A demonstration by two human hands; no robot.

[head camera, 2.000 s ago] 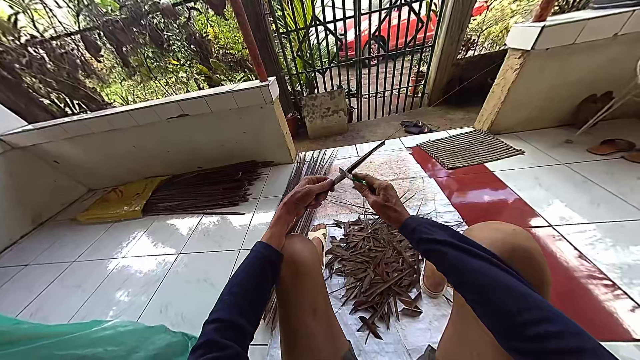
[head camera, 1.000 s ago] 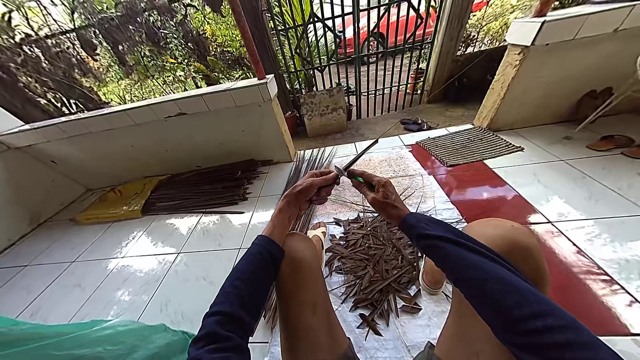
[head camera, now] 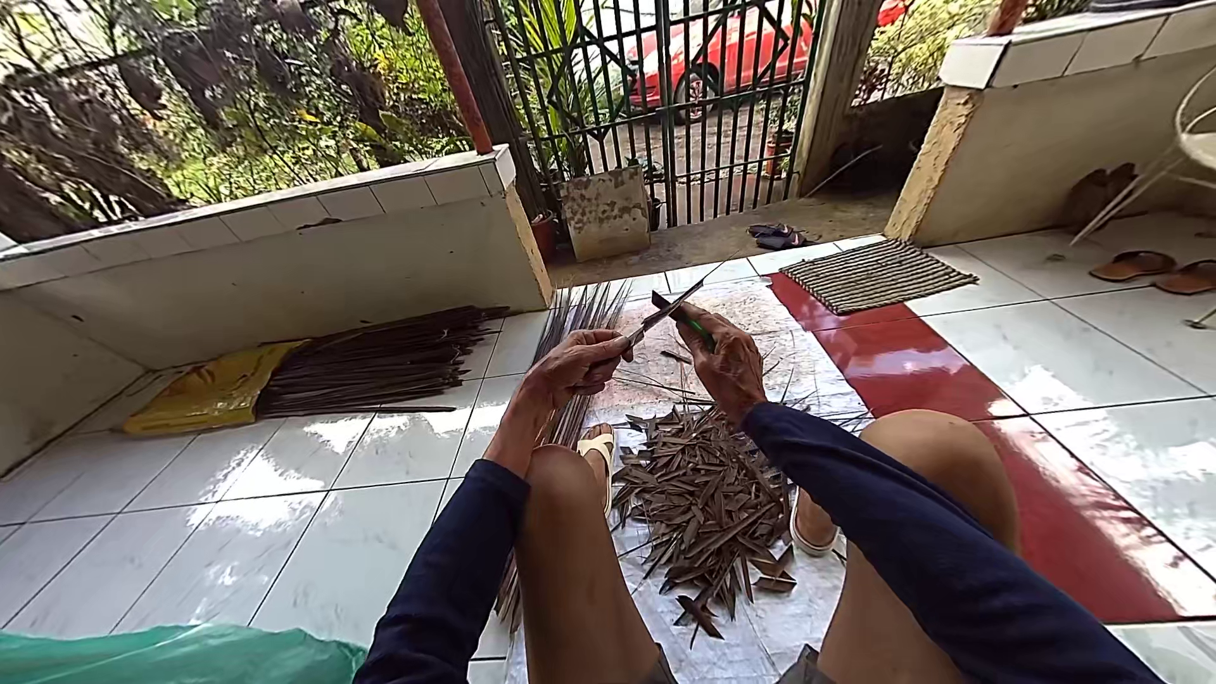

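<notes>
My left hand (head camera: pixel 581 364) pinches one end of a dried palm leaflet (head camera: pixel 660 318), which slants up and right. My right hand (head camera: pixel 724 356) is closed around a knife (head camera: pixel 701 331) with a green part on its handle; the dark blade crosses the leaflet. Between my feet a heap of brown leaf cuttings (head camera: pixel 708 503) lies on a whitish sheet (head camera: pixel 655 622). Long thin strips (head camera: pixel 570 328) lie in a bundle beside my left leg, partly hidden by my left hand and knee.
A yellow sack (head camera: pixel 214 385) and a stack of dark dried leaves (head camera: pixel 380 366) lie by the low wall at left. Green plastic (head camera: pixel 180 655) is at bottom left. A woven mat (head camera: pixel 879 274) lies ahead near the metal gate (head camera: pixel 670 114); sandals (head camera: pixel 1132 265) rest at right.
My right hand has moved away from my left hand, up and to the right along the leaflet. My left hand still holds the leaflet's end.
</notes>
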